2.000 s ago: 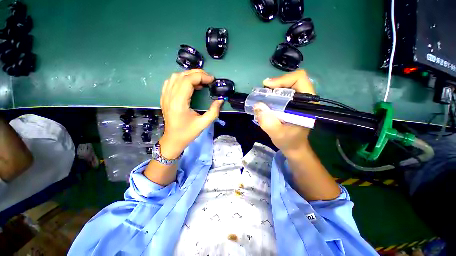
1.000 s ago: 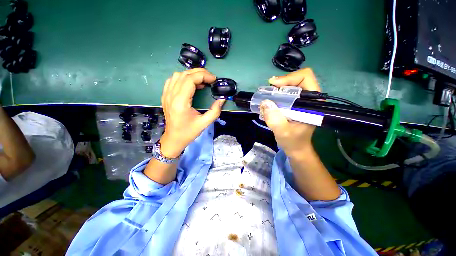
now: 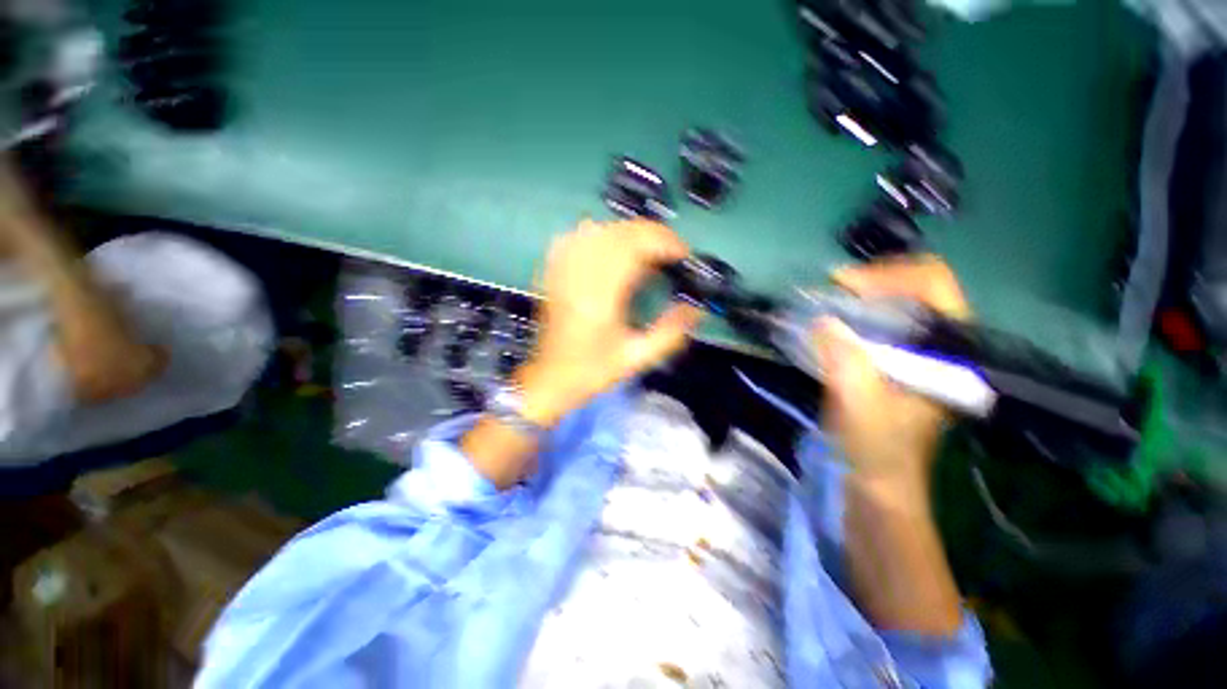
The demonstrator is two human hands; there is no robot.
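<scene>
The view is blurred. My left hand (image 3: 603, 307) holds a black plastic housing (image 3: 702, 279) between thumb and forefinger at the bench's front edge. My right hand (image 3: 888, 364) is closed around the glue syringe (image 3: 1050, 390), a long black barrel with a clear sleeve and a white label strip. The syringe's front end points left at the held housing; the blur hides whether the needle touches it. The green adapter (image 3: 1141, 444) is at the barrel's rear. Two loose housings (image 3: 709, 167) lie on the bench just beyond my left hand.
The green bench (image 3: 444, 121) carries a group of black housings (image 3: 875, 81) at the back right and another group (image 3: 175, 65) at the far left. A clear blister tray (image 3: 380, 384) with black parts is below the bench edge. Another person's arm (image 3: 94, 323) is at the left.
The whole view has shifted and tilted with my head, so bench, hands and tray appear further right and slanted. Both hands keep their holds on the housing and the syringe.
</scene>
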